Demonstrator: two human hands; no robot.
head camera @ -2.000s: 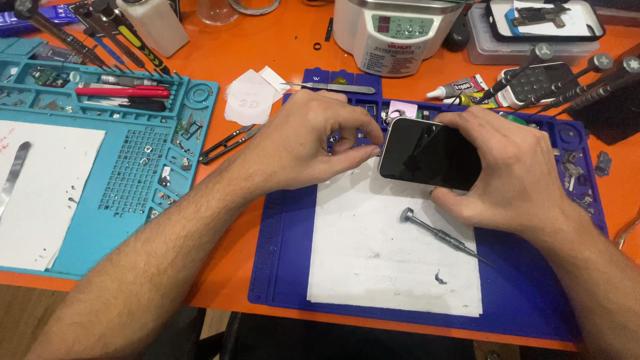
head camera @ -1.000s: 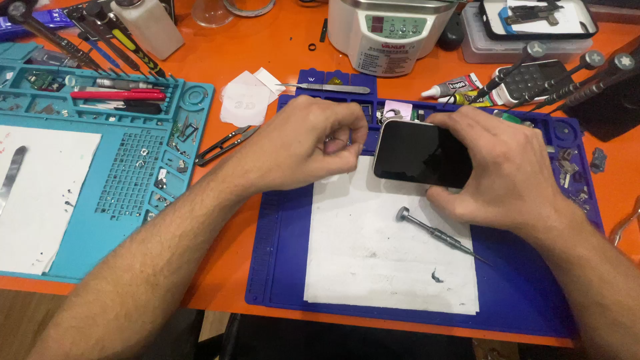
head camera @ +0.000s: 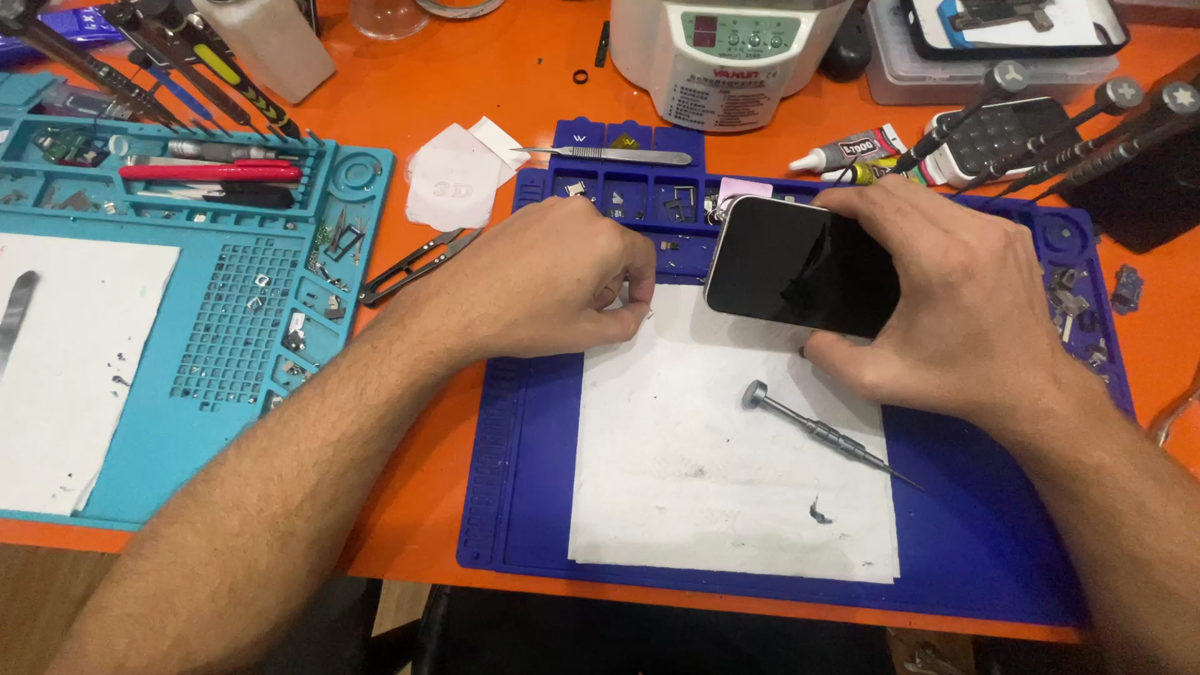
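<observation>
My right hand grips a smartphone by its long edges, its dark screen facing up, above the white paper on the blue repair mat. Left of the phone, apart from it, is my left hand. Its thumb and index finger are pinched together with a tiny bit of something at their tips, too small to name. Below the phone a grey precision screwdriver lies slantwise, its tip past the paper's right edge. A small dark scrap rests near the paper's lower right.
Scissor-like snips and metal tweezers lie behind my left hand. An ultrasonic cleaner stands at the back. At left is a teal mat with small parts. Several upright screwdrivers and glue tubes are at the back right.
My left hand was close to the phone's left end two seconds ago and has moved left, away from it. My right hand still holds the phone.
</observation>
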